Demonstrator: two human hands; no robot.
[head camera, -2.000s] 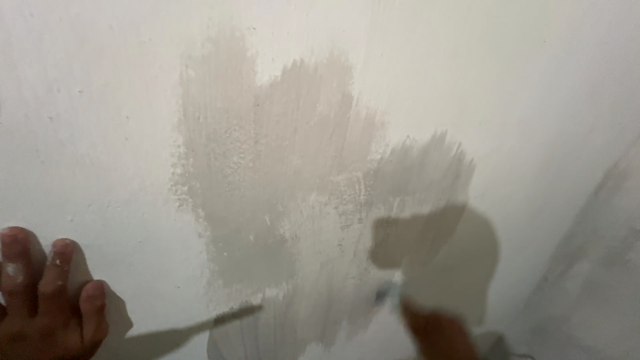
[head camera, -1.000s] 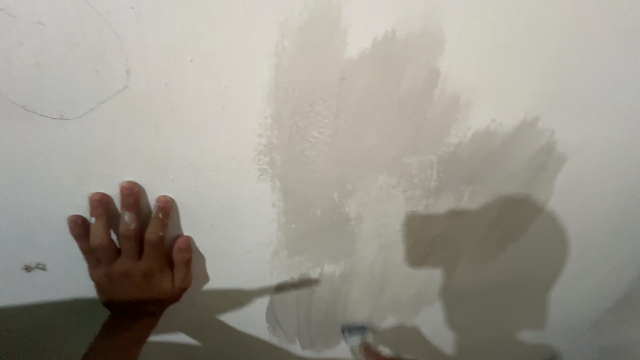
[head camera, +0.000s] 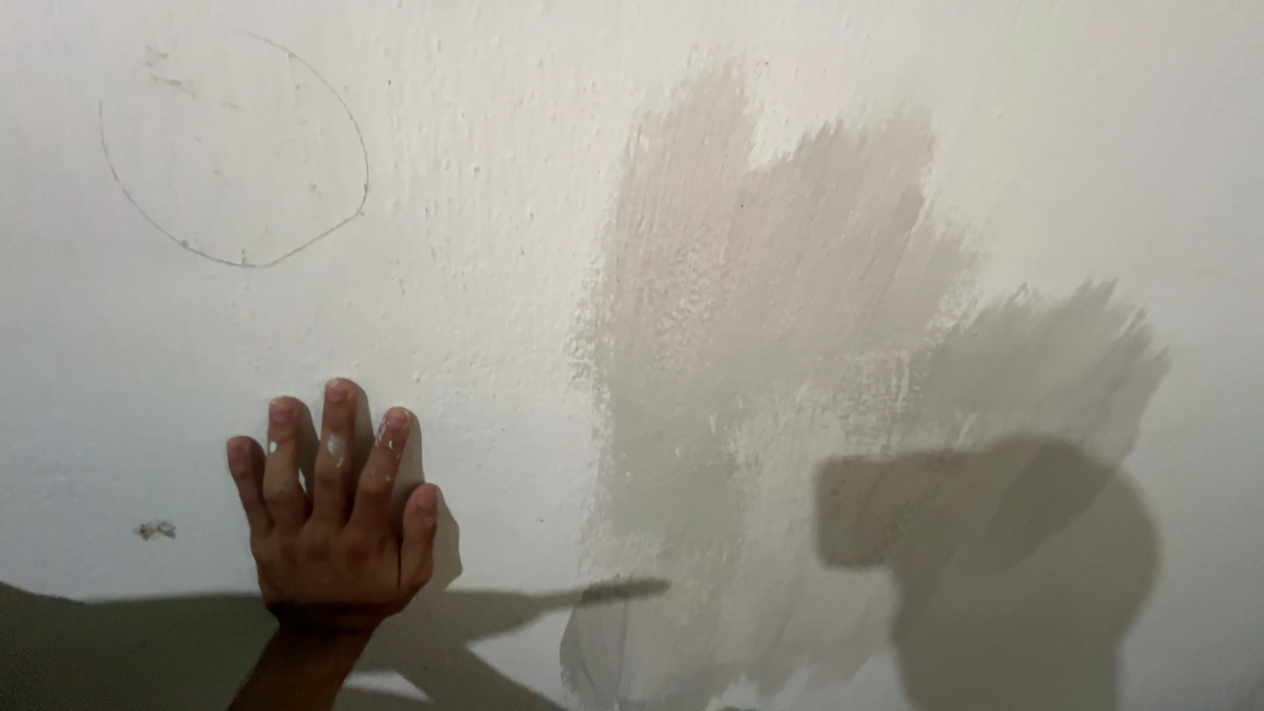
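Observation:
My left hand (head camera: 341, 533) lies palm-down against the white painted wall (head camera: 494, 326) at lower left, fingers spread, with white paint specks on several fingers. It holds nothing. To its right a large patch of grey-beige paint (head camera: 790, 247) with ragged, brushed edges covers the middle of the wall, and a greyer part reaches to the right. My right hand is out of view. A small dark bit of something shows at the bottom edge, too little to identify.
A thin pencil-like curved line (head camera: 252, 265) marks the wall at upper left. A small chipped spot (head camera: 156, 530) lies left of the hand. Shadows of a head (head camera: 1027, 553) and an arm fall across the lower wall.
My right hand, earlier at the bottom edge with a paintbrush-like tool, has dropped out of view. My left hand stays on the wall. The view has shifted left.

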